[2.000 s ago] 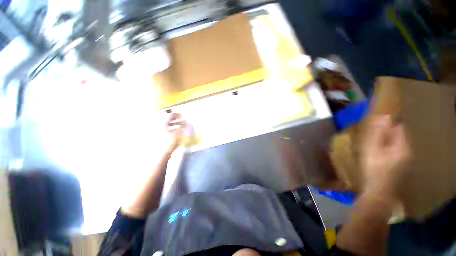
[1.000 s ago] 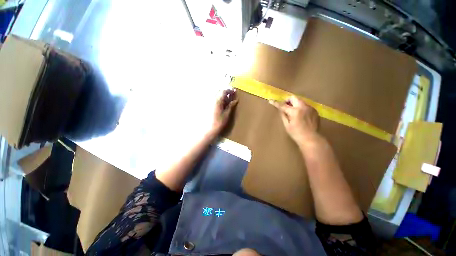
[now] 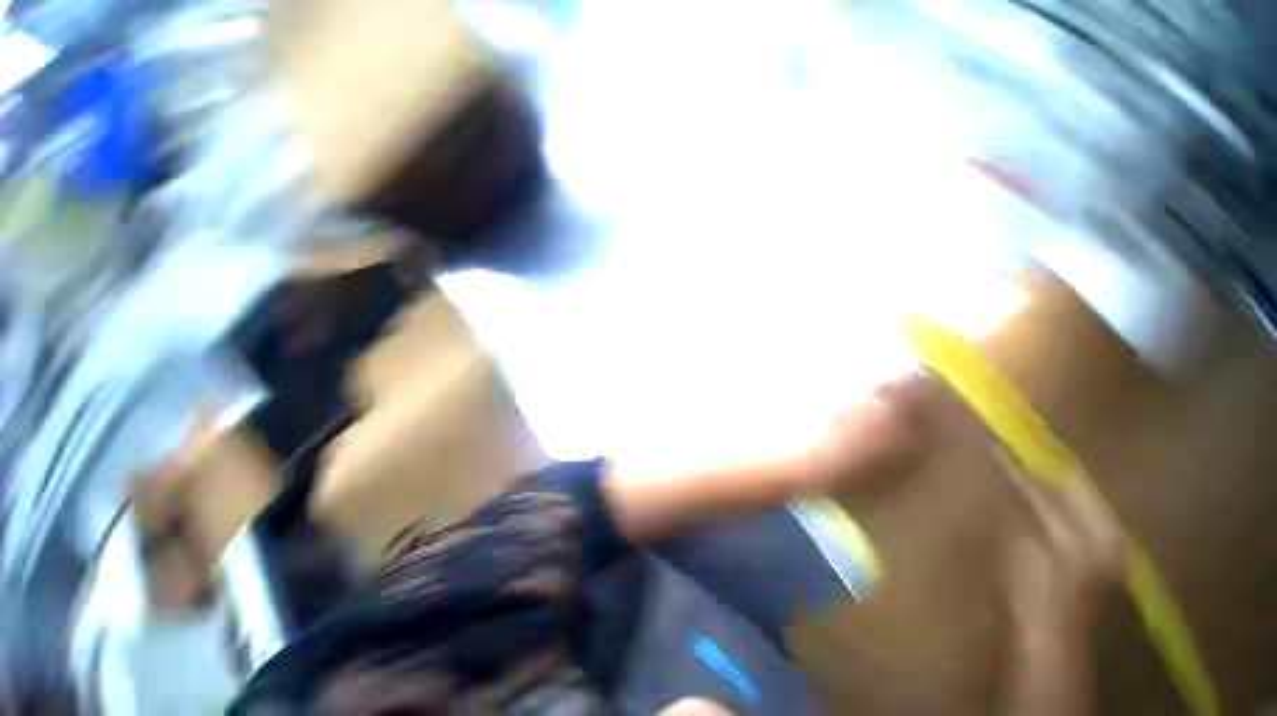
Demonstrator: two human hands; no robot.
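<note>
The view is strongly blurred. A large brown cut panel [image 3: 896, 616] lies on both sides of a yellow hold-down bar [image 3: 1036, 437] at the right. My left hand [image 3: 882, 437] rests at the panel's left end, just below the bar's upper end; its fingers are smeared by blur. My right hand [image 3: 1064, 532] is on or beside the bar, further down; its fingers cannot be made out. What lies under the hands is hidden.
A thick panel stack [image 3: 378, 105] stands on the brightly lit table [image 3: 728, 266] at upper left. A lower panel stack [image 3: 420, 420] lies left of my sleeve. A person [image 3: 175, 518] shows at the lower left. Part of the pale sewing head [image 3: 1106, 280] is at upper right.
The view has swung left, so the panel and bar now sit further right in the picture and another person shows at lower left. Both my hands remain near the bar.
</note>
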